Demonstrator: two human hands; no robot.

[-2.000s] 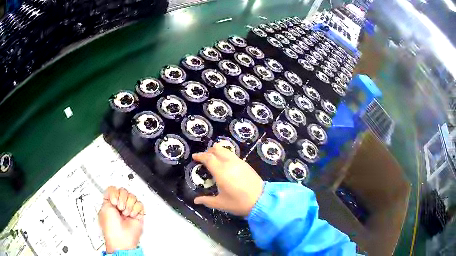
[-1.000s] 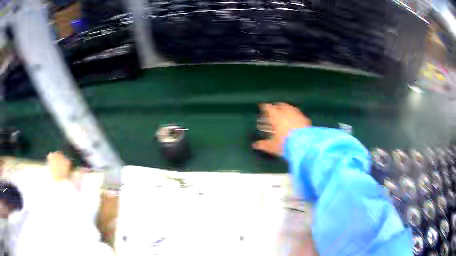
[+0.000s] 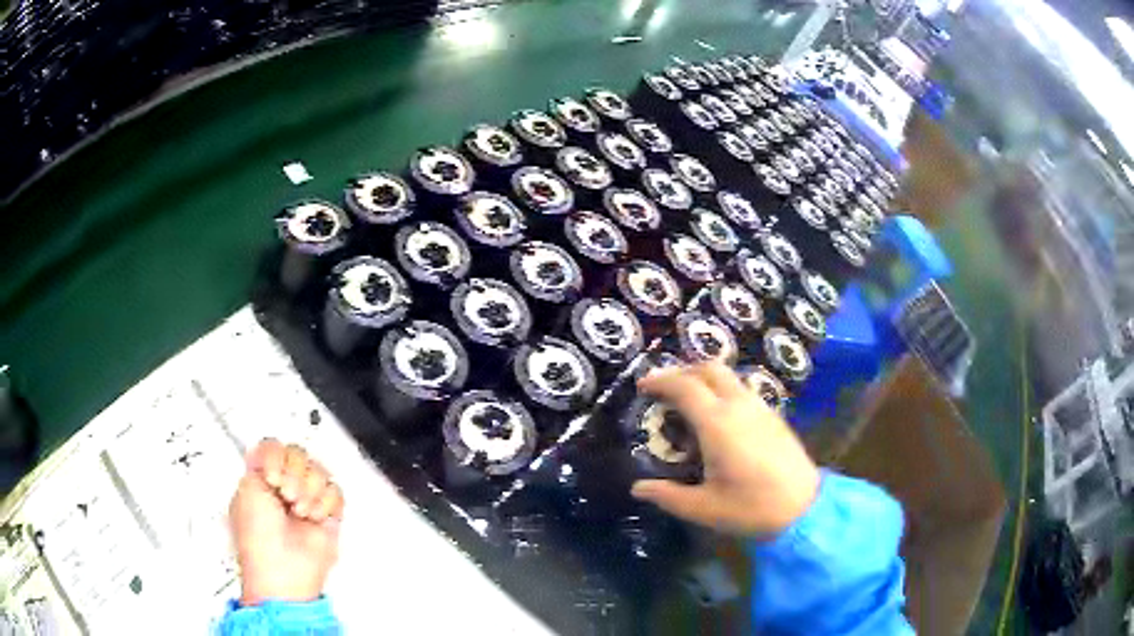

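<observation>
A black blister tray (image 3: 410, 472) full of upright black cylindrical units with silver rings lies in front of me, tilted across the view. My right hand (image 3: 734, 454), in a blue sleeve, has its thumb and fingers around the top of a cylindrical unit (image 3: 663, 435) near the tray's near right part. The unit stands upright; its lower part is dark and partly hidden by the hand. My left hand (image 3: 286, 522) is closed in a loose fist above the white papers, and no object shows in it.
White paper sheets (image 3: 149, 460) cover the table at left. A green conveyor belt (image 3: 162, 242) runs behind, with a white scrap (image 3: 296, 172). A second filled tray, a blue stool (image 3: 918, 255) and a brown carton (image 3: 920, 460) are at right. Dark stacked trays (image 3: 112, 62) stand beyond the belt.
The view swung to the belt, where my right hand was at a unit, then back to the tray. That hand is now at a unit further right than two seconds ago.
</observation>
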